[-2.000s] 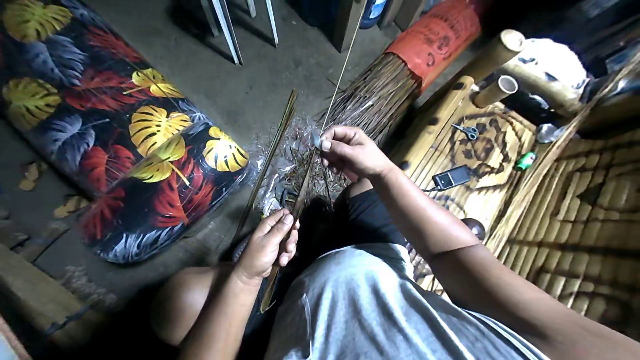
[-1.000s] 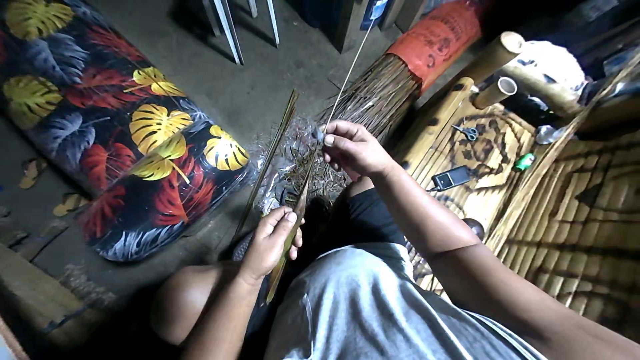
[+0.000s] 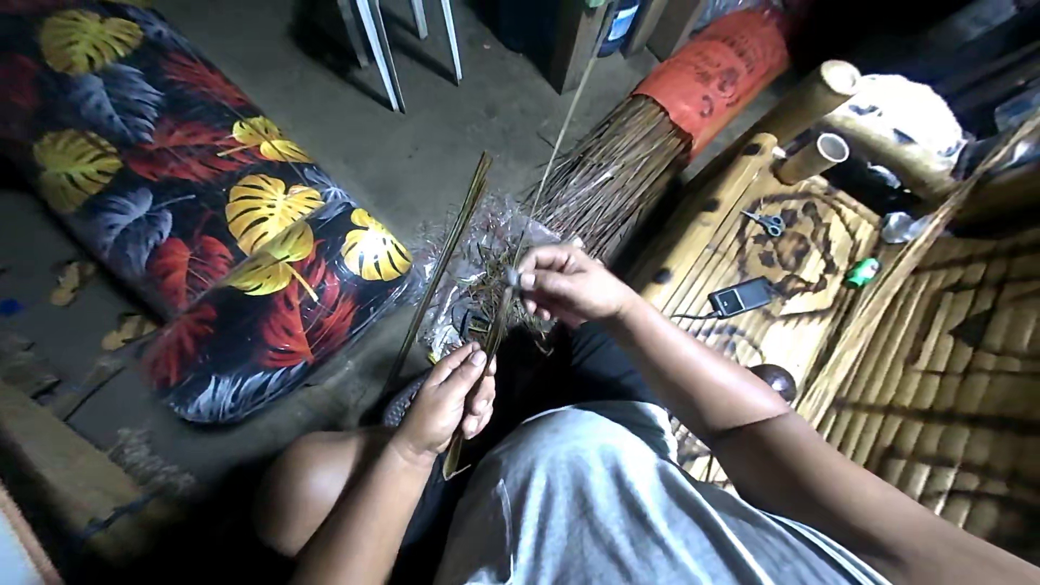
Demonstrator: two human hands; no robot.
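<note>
My left hand [image 3: 457,398] is closed around a thin brown leaf strip [image 3: 498,319], whose folded lower end hangs below the fingers. My right hand [image 3: 569,284] pinches something small and greyish at the strip's upper part; its exact kind is hidden by the fingers. From there a long pale stalk [image 3: 566,122] runs up toward a wooden post. Left of the hands, a few long brown strips [image 3: 445,252] lean upright. Beneath them, clear plastic [image 3: 439,313] and a heap of fine plant scraps [image 3: 487,284] lie between my legs.
A bundle of thin sticks [image 3: 613,175] in an orange-red sack [image 3: 715,73] lies ahead. On the bamboo bench [image 3: 707,244] at right are scissors [image 3: 765,223], a black device with a cable [image 3: 741,297] and a green lighter [image 3: 863,272]. A leaf-patterned cushion [image 3: 268,219] is at left.
The strip between my hands has shifted slightly, and the long stalk now leans at a slightly different angle. Both hands stay in nearly the same place, still holding.
</note>
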